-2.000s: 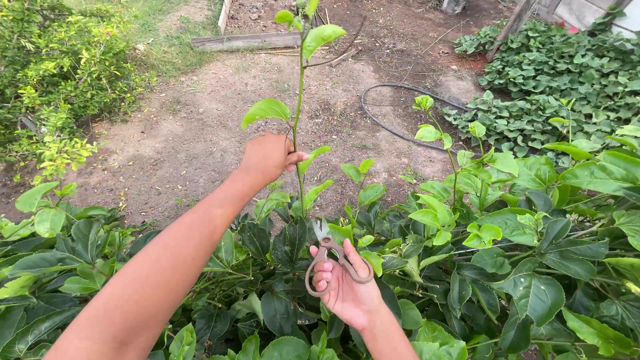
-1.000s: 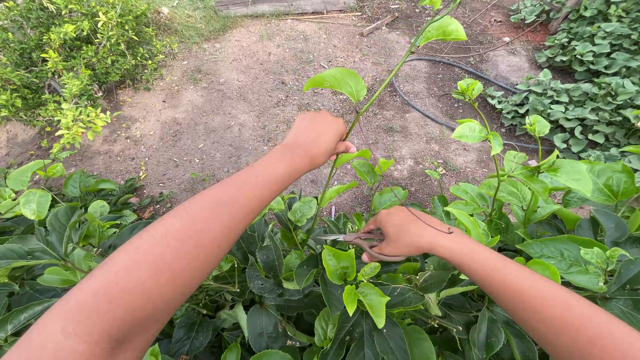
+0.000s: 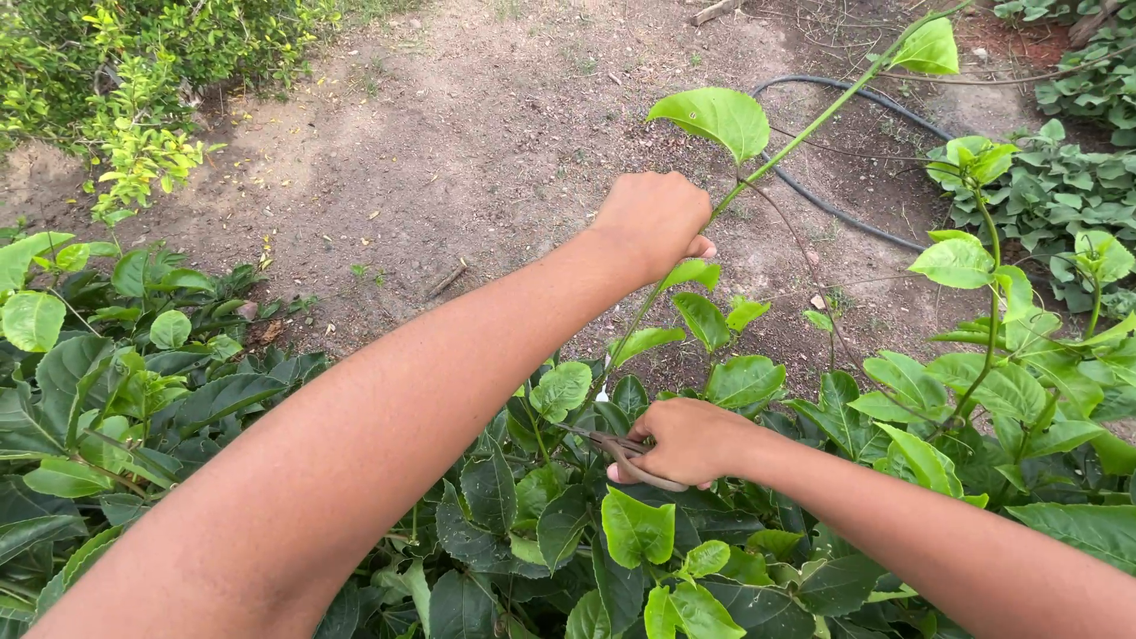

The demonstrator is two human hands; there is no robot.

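My left hand (image 3: 658, 222) grips a long green vine stem (image 3: 808, 129) that slants up to the right, with large bright leaves and thin tendrils on it. Below and a little to the right of its lower part, my right hand (image 3: 688, 442) holds a pair of pruning scissors (image 3: 628, 451) by the looped handles. The blades point left among the leaves, at the lower end of the stem; foliage hides whether they touch it. Dark green leaves (image 3: 484, 488) surround the scissors.
Dense vine foliage (image 3: 213, 399) fills the near side, with upright shoots (image 3: 992, 311) at the right. Beyond lies bare soil (image 3: 426, 160) with a dark hose (image 3: 834, 209) curving over it. A leafy shrub (image 3: 133, 89) stands at the upper left, and low broad-leaved plants (image 3: 1047, 191) at the right.
The scissors, earlier held up with blades pointing upward, are now low among the leaves with blades pointing left. The held stem, upright before, leans to the right.
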